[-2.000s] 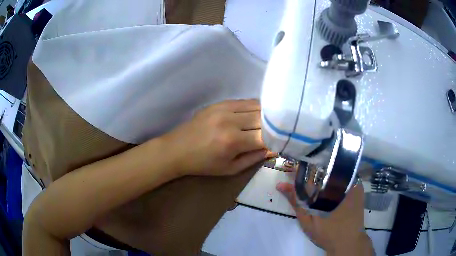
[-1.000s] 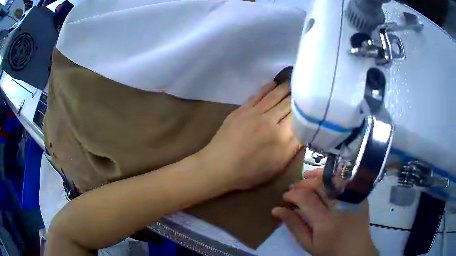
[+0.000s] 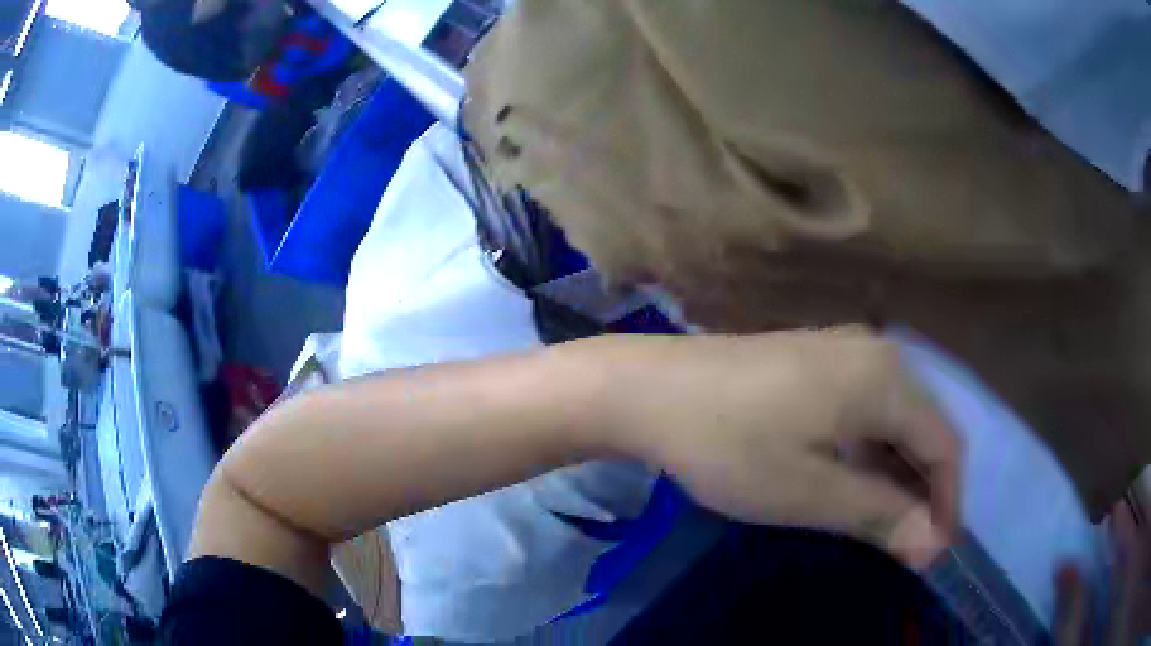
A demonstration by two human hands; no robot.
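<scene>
The brown shell panel (image 3: 909, 240) lies wrinkled across the upper right, with part of the pale panel (image 3: 1060, 63) on it at the top right corner. My left hand (image 3: 833, 442) is over the table's front edge, below the brown fabric. Its fingers are curled, with thumb and fingertips close together; I cannot tell whether anything is between them. My right hand (image 3: 1111, 574) is blurred and cut off at the lower right edge, so its grip cannot be told. The sewing machine is out of view.
White fabric (image 3: 417, 278) hangs or lies left of the table, near a blue bin (image 3: 328, 189) on the floor. More white fabric (image 3: 505, 543) is below my left forearm. The marked strip (image 3: 991, 599) runs along the table's front edge. Another long white table (image 3: 152, 416) stands at the far left.
The view has swung left, away from the machine. My left hand has left the fabric by the needle area and moved to the table's front edge.
</scene>
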